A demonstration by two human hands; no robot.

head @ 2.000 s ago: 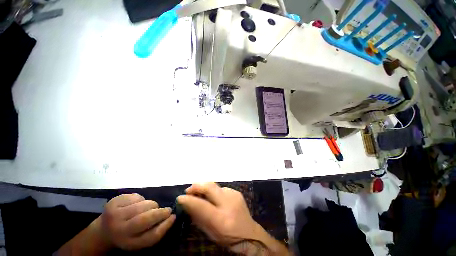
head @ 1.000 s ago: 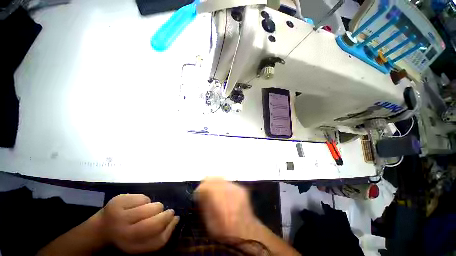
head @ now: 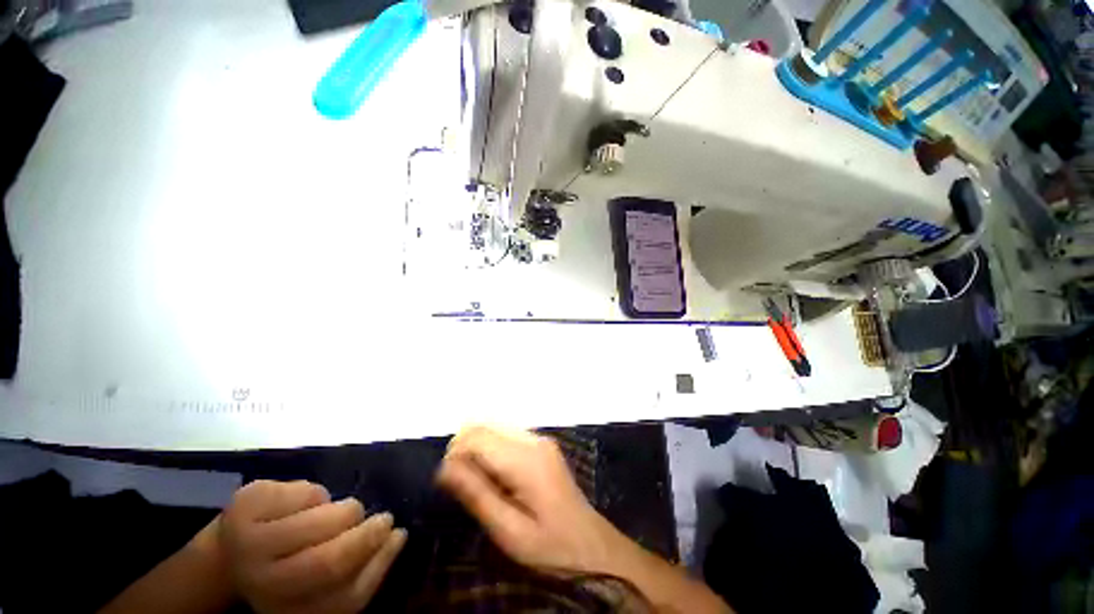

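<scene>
My left hand [head: 310,546] is at the lower left, below the table's front edge, with its fingers curled. My right hand [head: 510,486] is to its right at the table's front edge, slightly blurred, with its fingers bent. The hands are apart. Dark cloth [head: 402,480] lies below and between them. Anything small and dark in the fingertips does not stand out from it. The white sewing machine [head: 744,156] stands beyond, its needle area [head: 510,234] left of the phone.
On the white table [head: 240,276] are a lit phone [head: 651,258], orange-red snips [head: 787,341] and small squares [head: 685,384]. A blue paddle-shaped handle [head: 370,60] is beside the machine head. Black cloth [head: 24,180] lies at the far left; more black cloth [head: 786,540] is lower right.
Two seconds ago the hands met at a small dark piece; they then moved apart and remain apart. The right hand is less blurred than one second ago. The camera view has shifted slightly.
</scene>
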